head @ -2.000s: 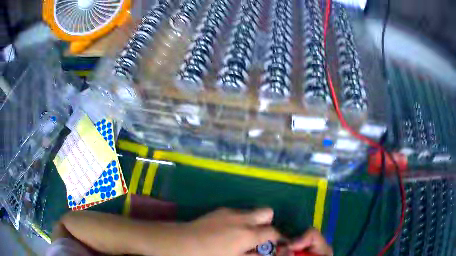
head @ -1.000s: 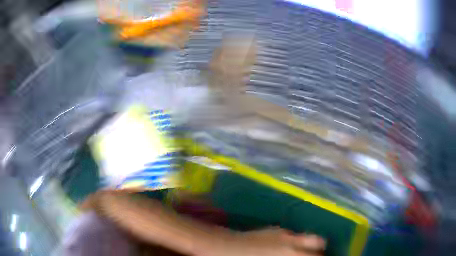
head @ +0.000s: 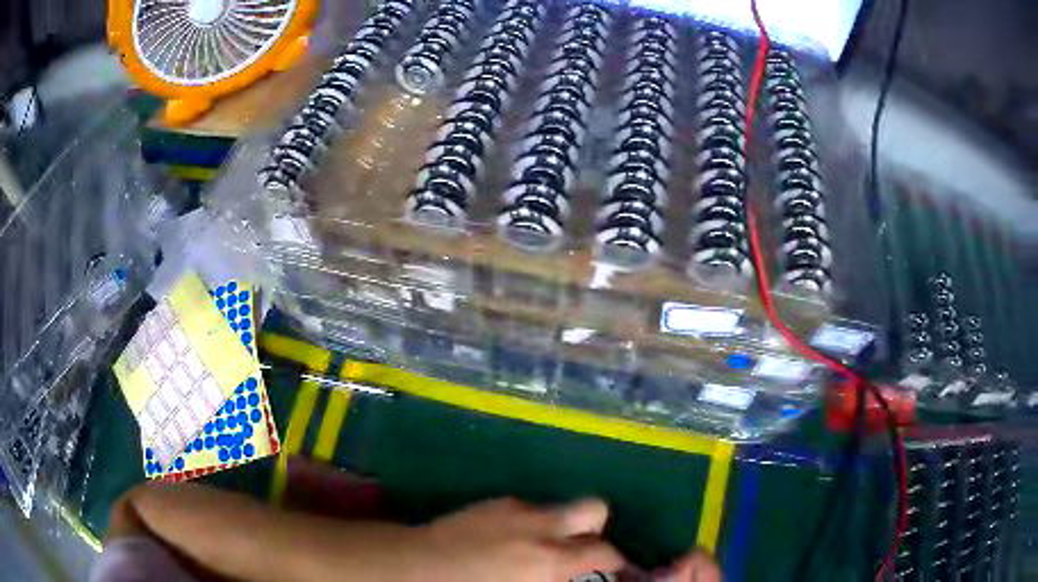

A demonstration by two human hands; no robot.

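My left hand (head: 518,548) reaches in from the lower left, its fingers cut off by the bottom edge. A round component (head: 594,576) shows partly at its fingertips, dark with a silver rim, cut by the frame. Of my right hand (head: 694,566) only a fingertip or thumb shows at the bottom edge, close to the right of the component. What it holds is hidden. The green mat (head: 546,460) with yellow tape lies beneath.
Stacked clear trays (head: 478,301) with rows of shiny components stand behind the mat. Dot-sticker sheets (head: 188,381) lie left. An orange fan (head: 211,57) is back left. A red lead (head: 756,227) and a black cable pass a red block (head: 871,406). More components are at right.
The view swung, blurred, and came back close to the earlier framing. Both hands now sit slightly lower in the picture; less of the component and right hand shows, and the red part there is out of sight.
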